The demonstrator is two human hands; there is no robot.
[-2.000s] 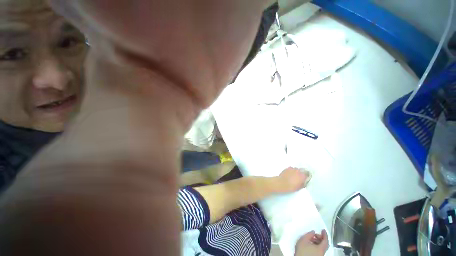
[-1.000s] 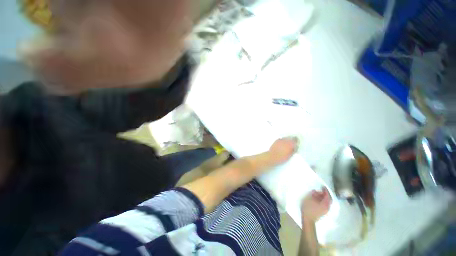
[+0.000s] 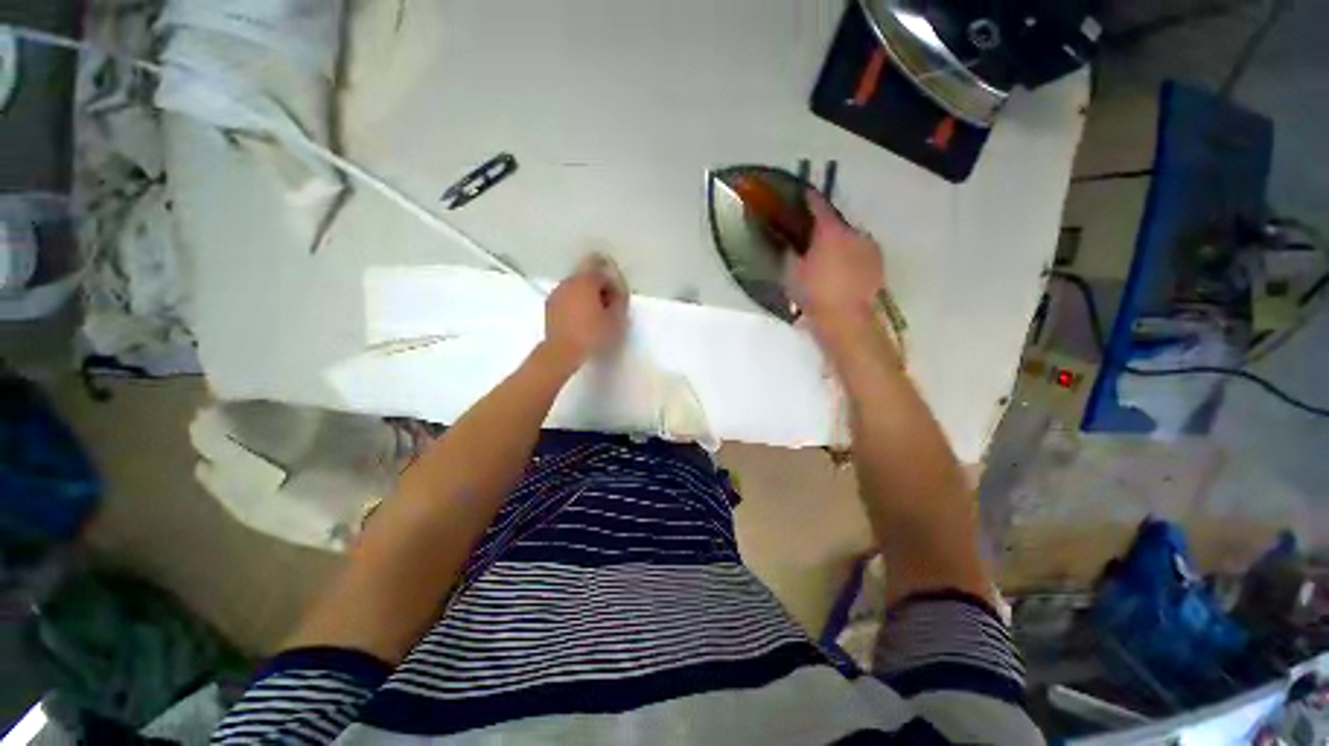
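A long white garment panel (image 3: 729,364) lies along the near edge of the cream pressing table (image 3: 612,117). My left hand (image 3: 587,309) is closed on a narrow white tape (image 3: 423,219) at the panel's far edge; the tape runs from there to the upper left. My right hand (image 3: 841,270) is on the orange-brown handle of the steam iron (image 3: 741,233), at the panel's right part. Thread snips (image 3: 481,179) lie on the table beyond the left hand. A piece of cream cloth (image 3: 678,408) lies at the near edge in front of my body.
A second iron (image 3: 933,59) stands on a black rest (image 3: 904,124) at the far right. White cloth pieces (image 3: 248,131) lie at the far left. Cream cloth (image 3: 292,466) hangs below the near left edge. White rolls (image 3: 15,248) are at the left rim.
The view has swung round and the other person is out of it. My right hand has left the panel and taken hold of the iron. The tape now runs to my left hand.
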